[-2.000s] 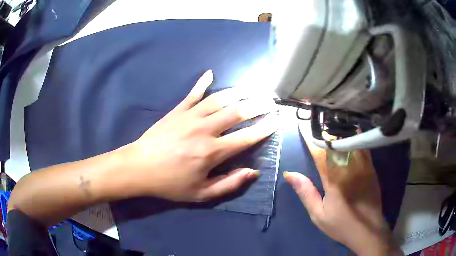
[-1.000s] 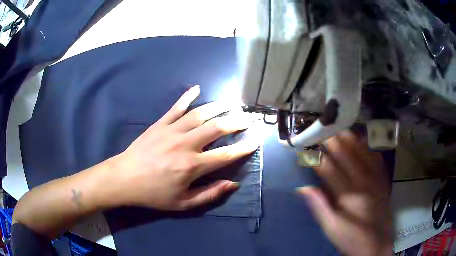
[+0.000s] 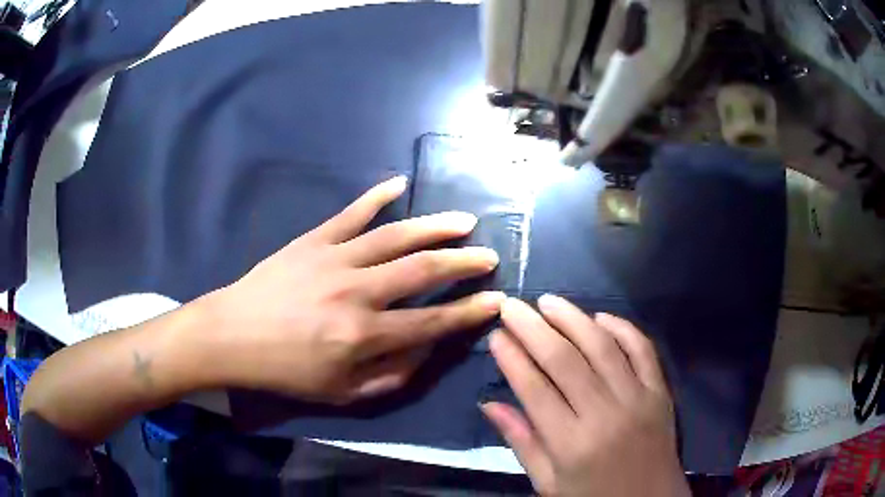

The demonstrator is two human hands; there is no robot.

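A large navy garment panel (image 3: 320, 107) lies flat on the white machine table. A small navy rectangle, likely a pocket flap (image 3: 442, 180), lies on it with pale stitching along its right side. My left hand (image 3: 340, 311) lies flat with fingers spread over the flap. My right hand (image 3: 592, 398) rests on the panel at the flap's lower end, its fingertips close to my left fingertips. The sewing machine's needle area (image 3: 543, 121) is just above the flap, beside bright lamp glow that hides detail.
The white table (image 3: 825, 388) shows around the panel, with printed markings at its front edge. Black scissor handles (image 3: 868, 364) lie at the right. Dark cloth (image 3: 73, 116) lies far left. Blue plastic (image 3: 24, 379) is at lower left, red plastic (image 3: 859, 466) at lower right.
The machine head sits higher in view and the flap's top end now shows below it. My right hand has moved from beside the needle area down and left, next to my left fingertips.
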